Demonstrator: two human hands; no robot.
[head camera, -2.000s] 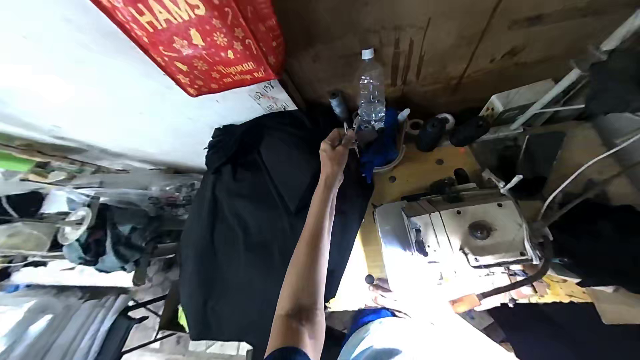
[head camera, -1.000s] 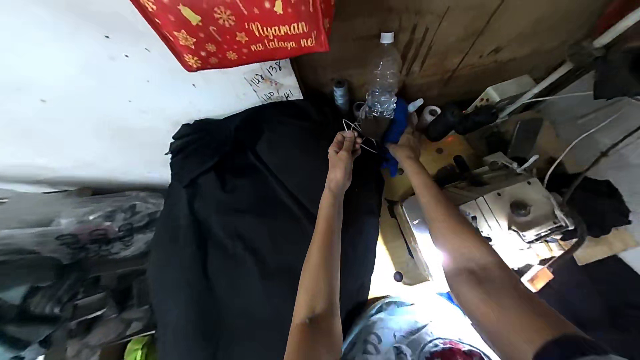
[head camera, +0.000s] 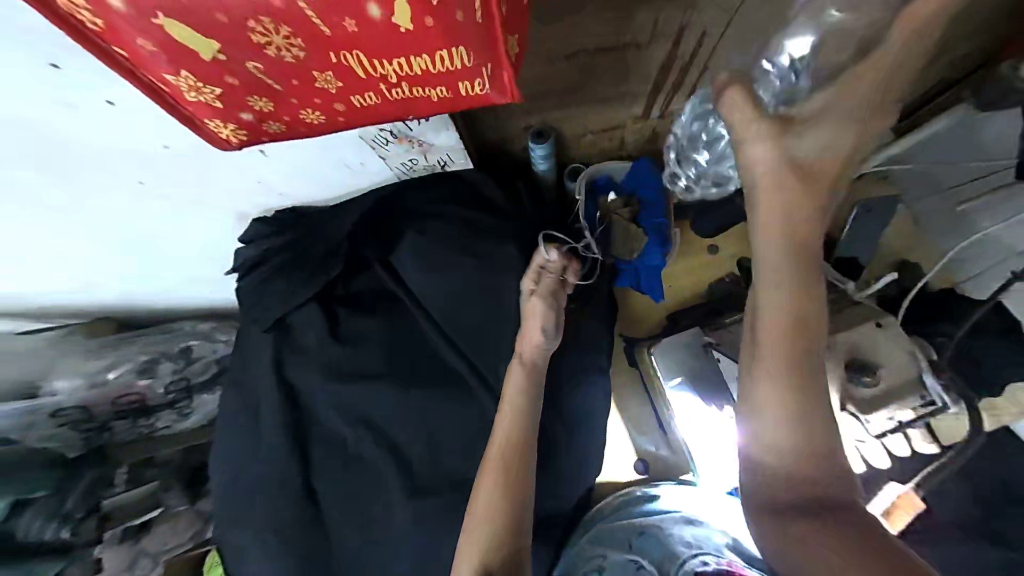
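Observation:
My left hand (head camera: 548, 292) pinches a thin pale cord (head camera: 588, 244) in loose loops, over the right edge of a large black cloth (head camera: 392, 344). My right hand (head camera: 800, 132), blurred, is raised at the upper right and grips a clear plastic bottle (head camera: 704, 152). Between the hands stands a small pale container (head camera: 600, 172) with blue cloth (head camera: 652, 232) over its side and a brown piece (head camera: 626, 232) inside. A spool of light blue thread (head camera: 542, 152) is upright just left of the container.
A sewing machine (head camera: 872, 352) with a bright lamp glow is at the right, on a wooden table (head camera: 700, 260). A red printed bag (head camera: 320, 72) hangs at the upper left against a white wall (head camera: 120, 208). Plastic-wrapped goods (head camera: 136, 400) lie at the lower left.
My right hand has gone from the blue cloth to the bottle and lifted it up and to the right from beside the spool. My left hand still holds the cord.

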